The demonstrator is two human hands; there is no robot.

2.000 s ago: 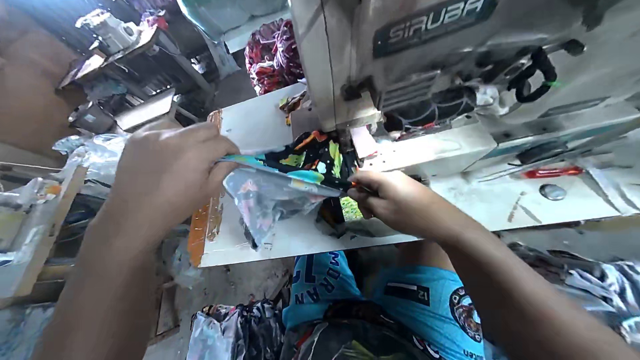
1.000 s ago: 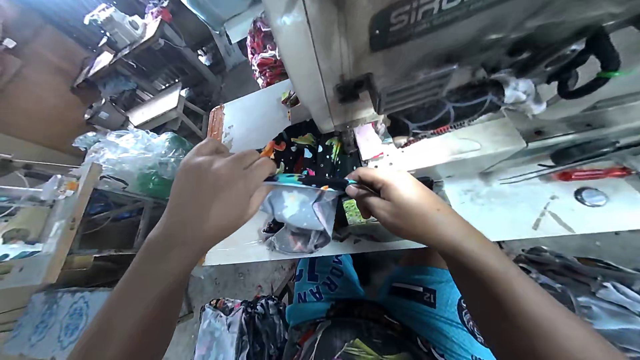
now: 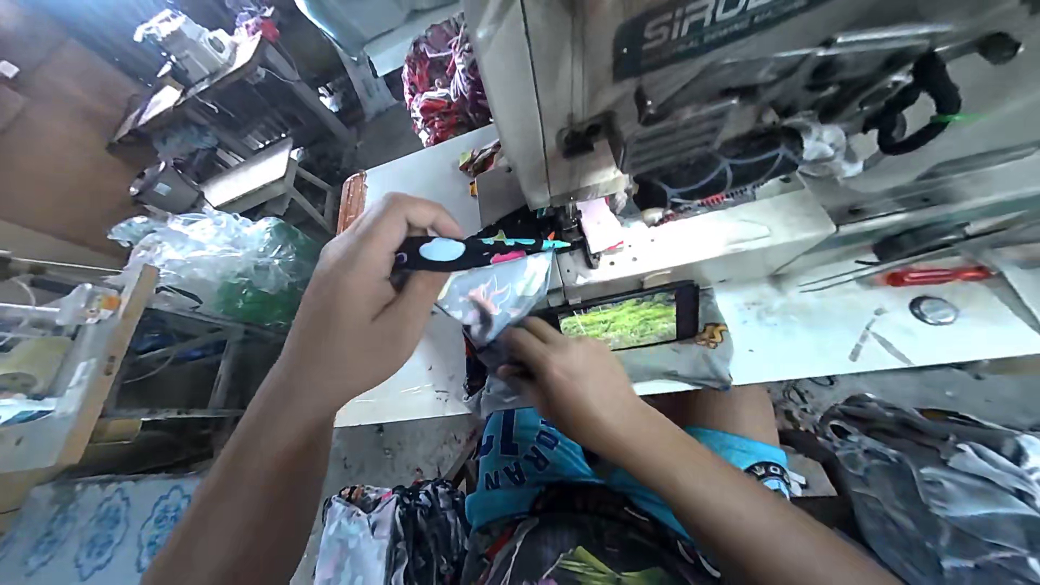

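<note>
A piece of printed fabric [image 3: 496,284], black with coloured shapes on one face and pale grey on the other, lies between both hands at the front of the industrial sewing machine [image 3: 597,162]. My left hand [image 3: 366,292] pinches its folded black edge, left of the needle area. Nearer to me, my right hand [image 3: 569,370] has its fingers closed on the lower grey part. The edge runs up to the presser foot [image 3: 573,231]; the needle itself is too small to make out. Right of the fabric a phone [image 3: 621,317] lies on a grey cloth, its screen lit.
On the white table [image 3: 812,325] at the right are a red-handled tool [image 3: 934,276], a round metal disc [image 3: 933,309] and small metal pieces. Plastic bags [image 3: 219,252] stand at the left. Fabric bundles lie behind the table [image 3: 445,81], below it [image 3: 390,528] and at the right [image 3: 934,479].
My right hand has moved from the fabric's edge near the machine down toward me, onto the lower grey part. The phone, mostly covered before, now shows. My left hand still holds the fabric.
</note>
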